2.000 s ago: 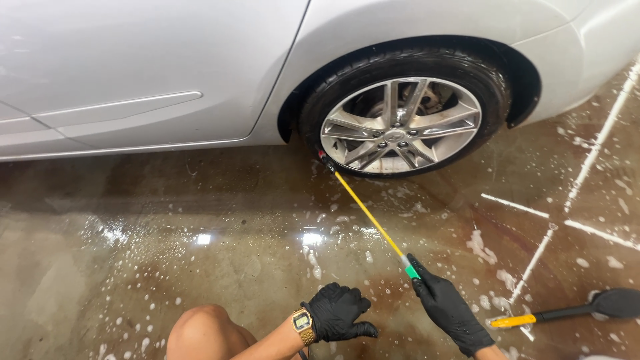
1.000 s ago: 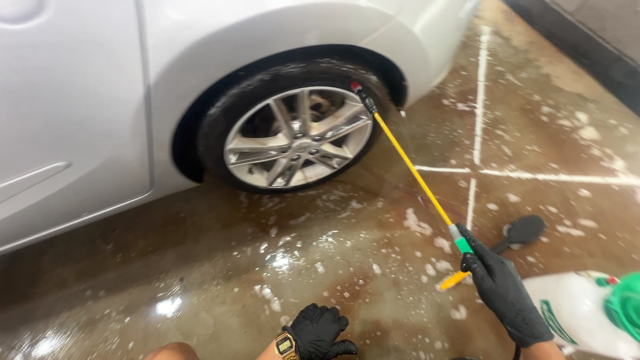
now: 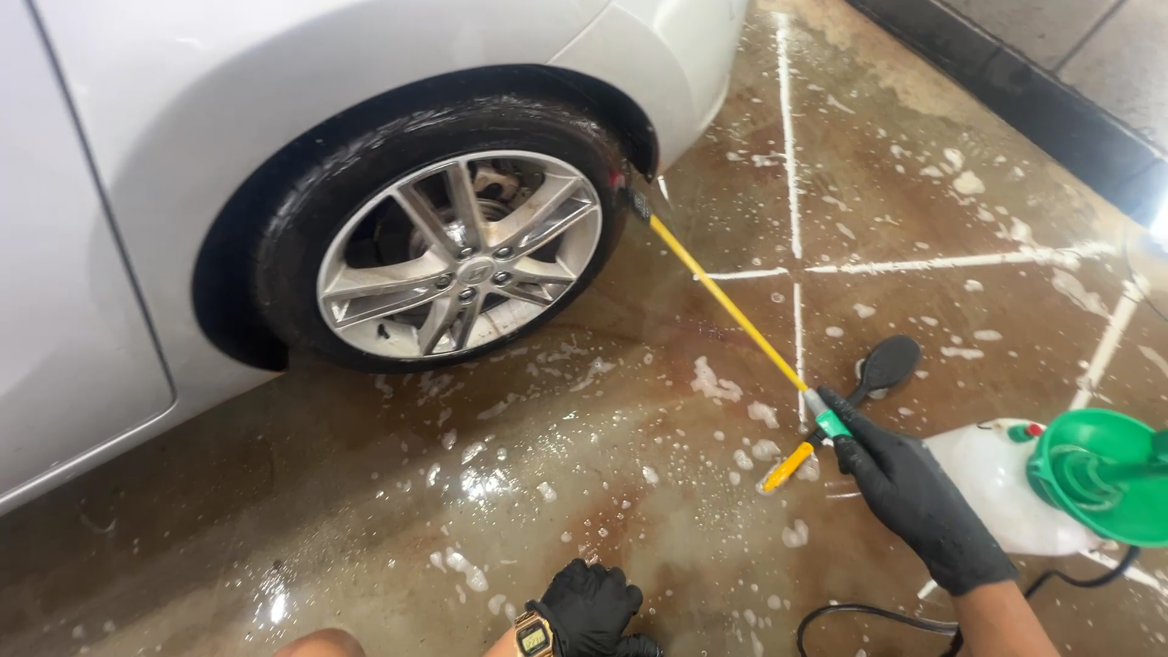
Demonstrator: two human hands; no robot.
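My right hand (image 3: 903, 484), in a black glove, grips the green and grey end of a yellow sprayer wand (image 3: 730, 306). The wand's dark nozzle (image 3: 641, 206) is at the right side of the black tire (image 3: 301, 228), around a silver alloy wheel (image 3: 465, 265) of a silver car (image 3: 265, 55). Whether nozzle and rubber touch, I cannot tell. Low in the view is my left hand (image 3: 593, 607), also black-gloved, its fingers curled, with nothing seen in it and a gold digital watch (image 3: 533, 636) on the wrist.
On the wet, foam-spotted floor (image 3: 365, 511) lies a black brush (image 3: 890, 363) with a yellow handle end. A white pump sprayer tank (image 3: 981, 484) with a green funnel top (image 3: 1095, 470) stands at the right, a black hose (image 3: 867, 610) beside it. A wall (image 3: 1031, 91) runs along the upper right.
The wand's nozzle has gone from the tire's lower left, over its upper right, to its right side. The view has swung right and nearer the wheel, bringing in the sprayer tank.
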